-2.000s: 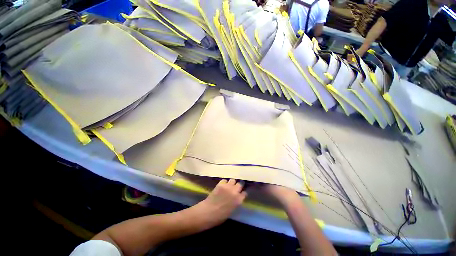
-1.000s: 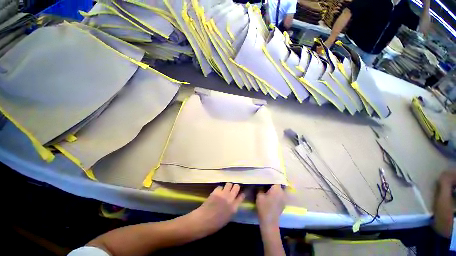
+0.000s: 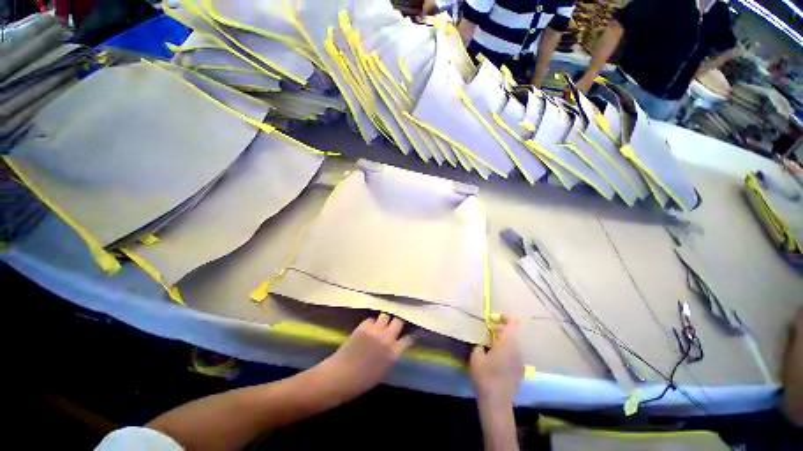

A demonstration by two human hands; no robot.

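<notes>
A pale grey-beige leather panel lies on the table in front of me, with yellow edge tape along both sides. Its near edge is lifted a little, above a dark line across the panel. My left hand is at the middle of this near edge, fingertips partly under it; whether it grips is hard to tell. My right hand holds the near right corner, thumb and fingers around it by the yellow tape. A yellow strip lies along the table edge below the panel.
Overlapping panels lie at left. Fanned panels with yellow edges run along the far side. Thin strips and small snips with dark cord lie at right. A blue bin and people are beyond. A person's arm shows at the right rim.
My right hand has moved right along the near edge to the panel's corner. The near edge now slants down to the right. A person in a striped shirt has come into view beyond the table.
</notes>
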